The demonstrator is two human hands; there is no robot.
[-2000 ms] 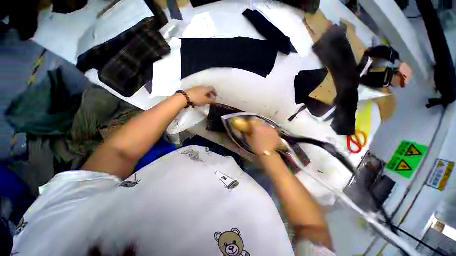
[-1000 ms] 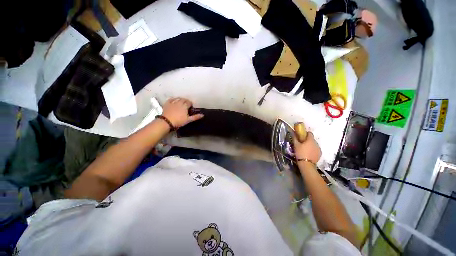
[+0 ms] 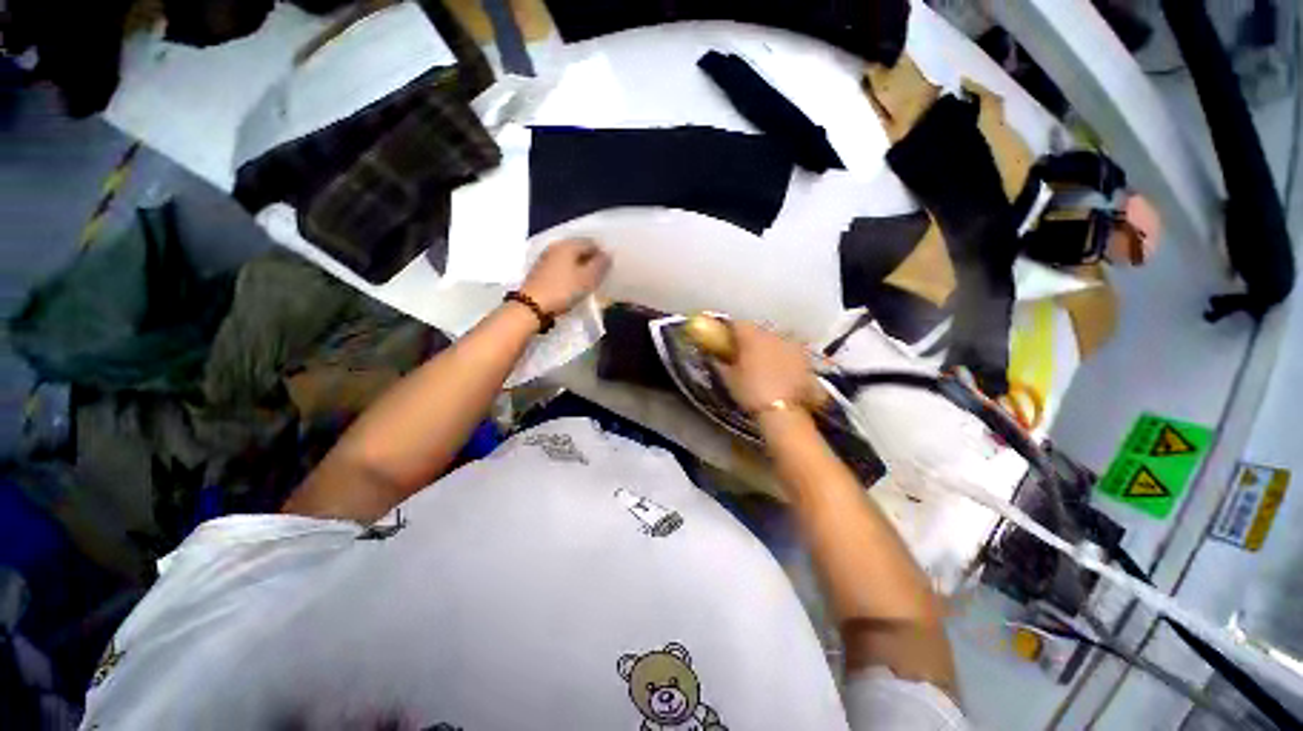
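Note:
A dark curved cloth piece [image 3: 629, 347] lies on the white pressing table [image 3: 686, 264] near my body. The silver iron [image 3: 686, 374] with a tan wooden handle stands on it, covering its middle. My right hand [image 3: 772, 374] is closed on the iron's handle. My left hand [image 3: 567, 271] is just beyond the cloth's left end, fingers curled; I cannot tell whether it pinches anything. A thin off-white sheet [image 3: 560, 347] lies below my left hand, left of the cloth.
A wide black piece [image 3: 650, 174] lies beyond. Plaid pieces [image 3: 379, 179] and white paper [image 3: 486, 229] are at left. Black pieces [image 3: 972, 179] cross brown card at right, near orange-handled scissors [image 3: 1025, 404]. The iron's hose [image 3: 1000, 507] and dark cable run right. Cloth heaps [image 3: 272, 336] are at far left.
The iron and my right hand have moved left along the cloth, from its right end to its middle. My left hand has lifted off the cloth's left end. The view has shifted.

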